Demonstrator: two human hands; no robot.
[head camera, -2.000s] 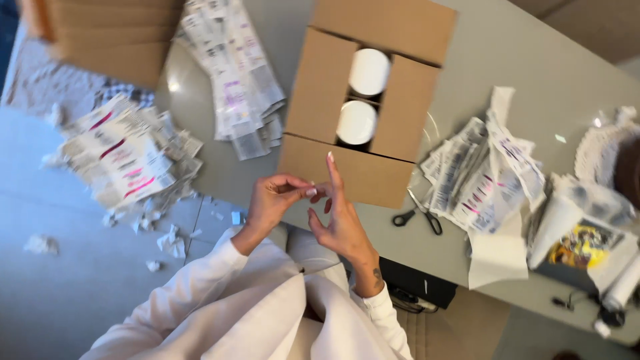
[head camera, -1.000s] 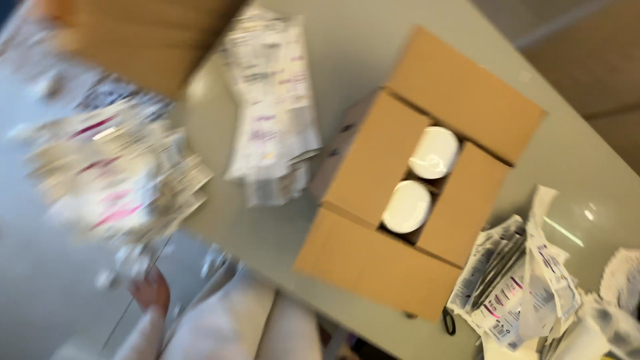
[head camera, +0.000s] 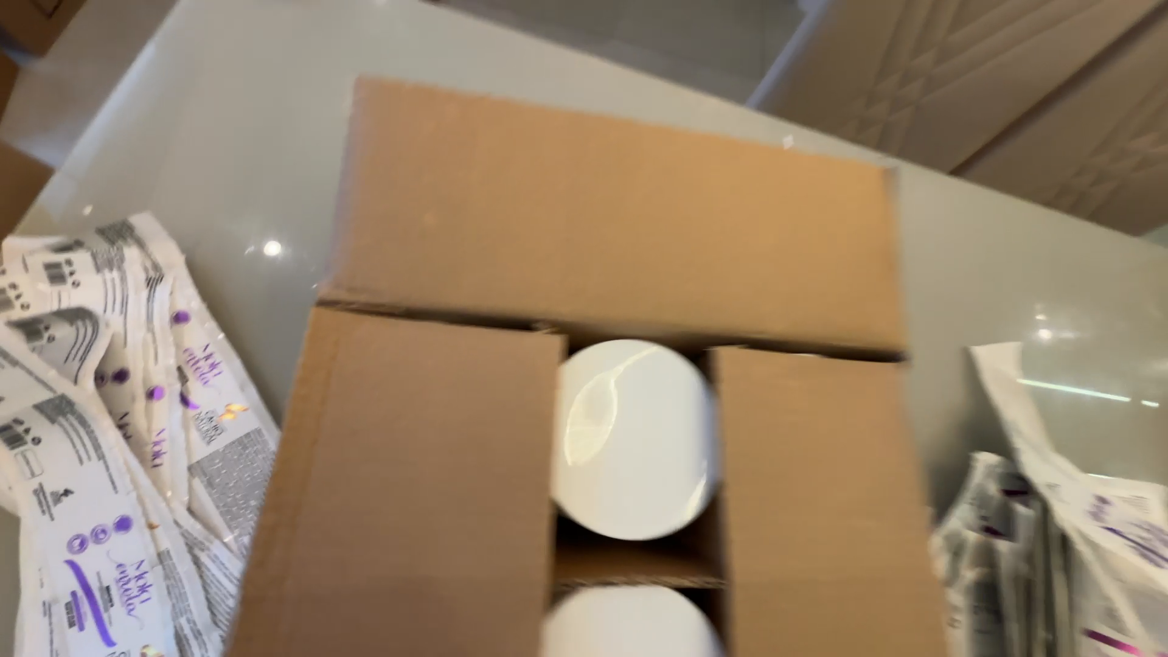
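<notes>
Neither of my hands shows in the head view. A cardboard box (head camera: 429, 474) fills the middle, its flaps spread or partly folded over the top. Between the two side flaps a round white lid (head camera: 634, 438) shows, and below it a second round white lid (head camera: 631, 625) is cut off by the lower edge. A cardboard divider (head camera: 639, 568) lies between the lids. What is under the side flaps is hidden.
Printed plastic label sleeves (head camera: 100, 538) lie in a pile left of the box. More crumpled printed sleeves (head camera: 1049, 547) are at the right. The glossy table (head camera: 228, 119) has its far edge beyond the box, near a patterned tan surface (head camera: 985, 91).
Both hands, seen together in front of the box two seconds ago, are out of view. The view has moved strongly and is closer to the box.
</notes>
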